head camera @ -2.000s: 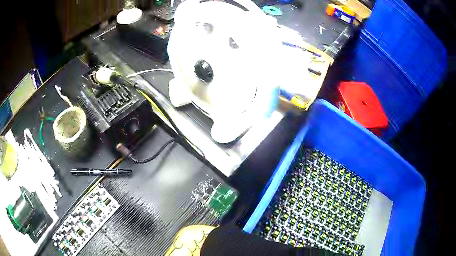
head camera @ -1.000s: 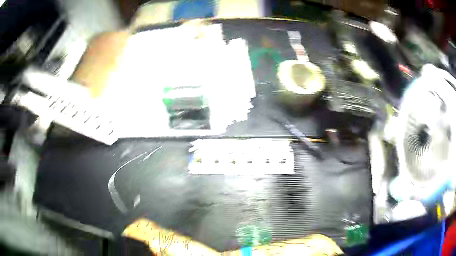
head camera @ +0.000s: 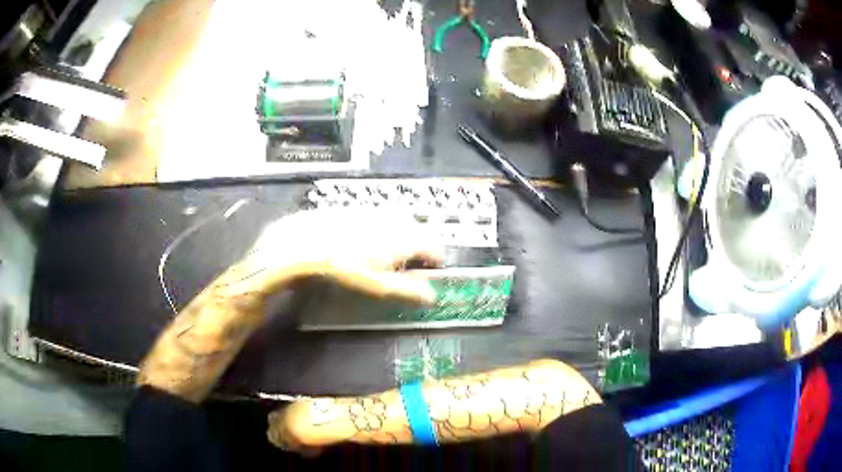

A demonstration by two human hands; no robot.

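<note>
A pale board strip with rows of small parts (head camera: pixel 462 221) lies on the black mat. Just in front of it is a second strip, its flatter green face showing (head camera: pixel 473 293). My left hand (head camera: pixel 346 263) reaches in from the lower left and grips this second strip, with the thumb across its face. Glare washes out the hand, and its fingers are partly hidden. My right hand (head camera: pixel 318 424) is low in front of the strips, at the end of a forearm with a blue band. Its fingers cannot be made out.
A pen-like tool (head camera: pixel 510 171) lies behind the strips at right. Beyond are a green-edged reel (head camera: pixel 303 97), green-handled cutters (head camera: pixel 462 32), a round pot (head camera: pixel 524 72) and a black box (head camera: pixel 617 124). A fan (head camera: pixel 766 198) and a blue tub (head camera: pixel 762 419) stand at right.
The view has swung left from the tub to the mat. My left hand has moved up onto a green-faced strip now in front of the pale one. My right forearm now lies across the near edge.
</note>
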